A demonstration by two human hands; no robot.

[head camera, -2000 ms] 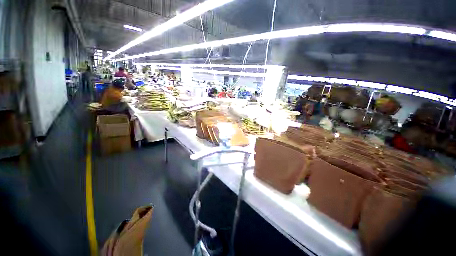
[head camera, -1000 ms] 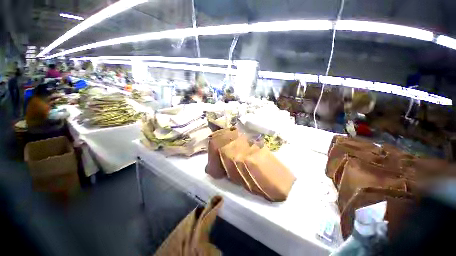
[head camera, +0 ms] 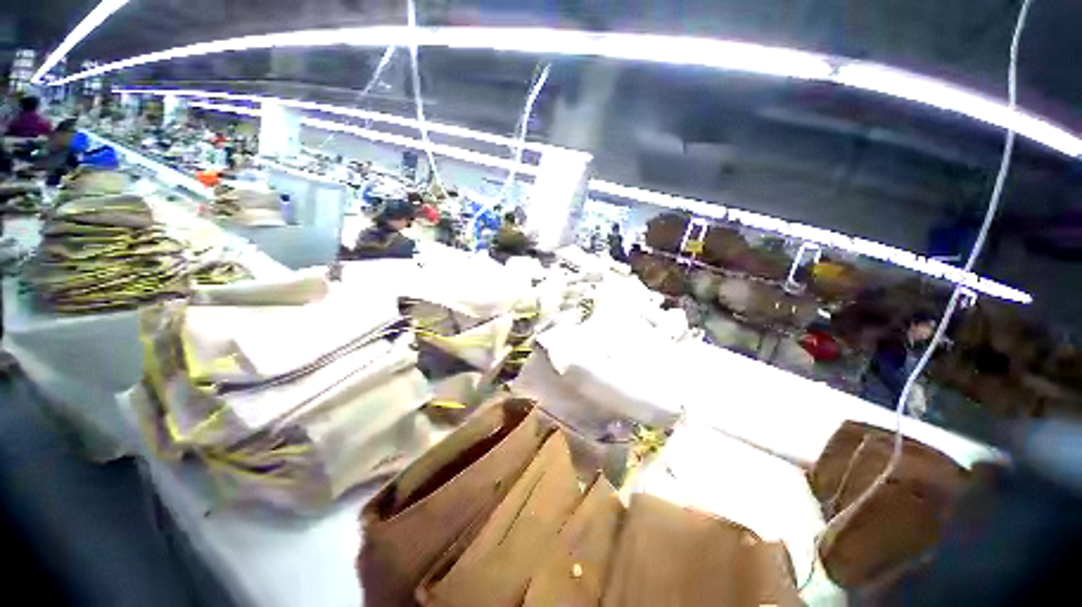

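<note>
Several tan-brown bag bodies [head camera: 504,522] stand side by side at the bottom centre, cut off by the lower edge. A stack of pale, beige panels with yellow edges [head camera: 297,409] lies to their left on the white-covered table [head camera: 255,551]. Neither of my hands can be made out. Dark blurred areas fill the lower left and right corners; I cannot tell what they are.
More brown bag bodies [head camera: 884,498] stand at the right, behind a hanging white cord [head camera: 949,308]. Another stack with yellow edges [head camera: 107,255] lies on a table at the left. People are visible further back. Brown bags hang at the back right.
The view has moved closer to the table and turned. The brown bag bodies and pale stack look larger. The folded brown piece, low in the earlier frames, is no longer separately visible.
</note>
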